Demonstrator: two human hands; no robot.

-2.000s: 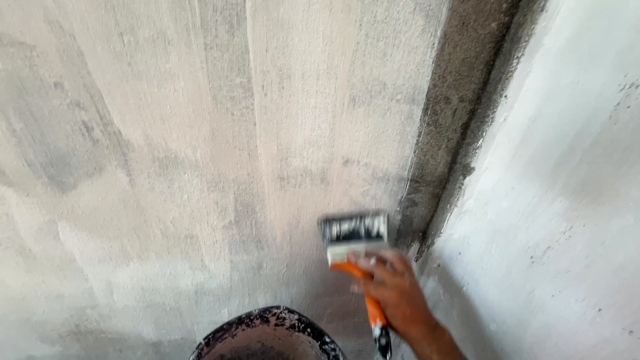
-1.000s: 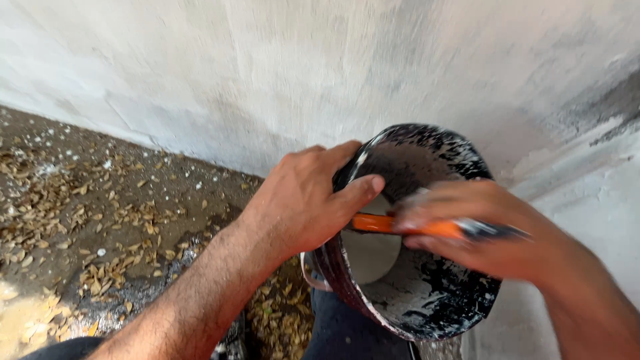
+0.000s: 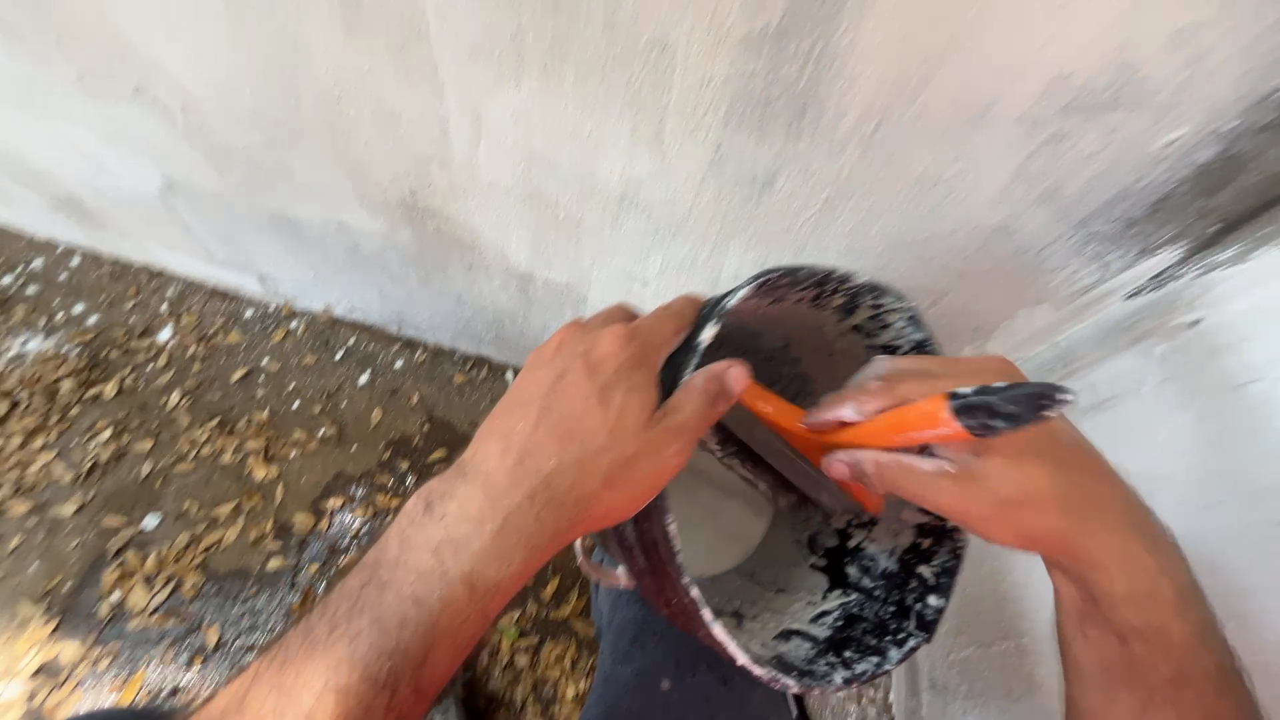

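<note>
My left hand (image 3: pixel 610 410) grips the rim of a black paint-spattered bucket (image 3: pixel 880 600), thumb over the edge, and the bucket is tilted. Pale paint (image 3: pixel 715 515) lies inside, low at its left. In my right hand (image 3: pixel 950 460) is a wide paintbrush with an orange handle (image 3: pixel 890 425) and a dark, paint-marked end. The brush head is inside the bucket's mouth, below my fingers; its bristles are mostly hidden. My left thumb is close to the brush's upper edge; whether they touch I cannot tell.
A wall (image 3: pixel 560 150) with streaky whitish paint rises behind the bucket. Another pale wall (image 3: pixel 1190 380) meets it at the right, with a dark strip (image 3: pixel 1210 190) near the corner. Dry leaves (image 3: pixel 220 460) and white specks cover the ground at left. My trouser leg (image 3: pixel 650 650) is below the bucket.
Two seconds ago the brush in my right hand was by the wall near the corner; now it is in the bucket. The view has swung down and left, bringing my left hand into sight.
</note>
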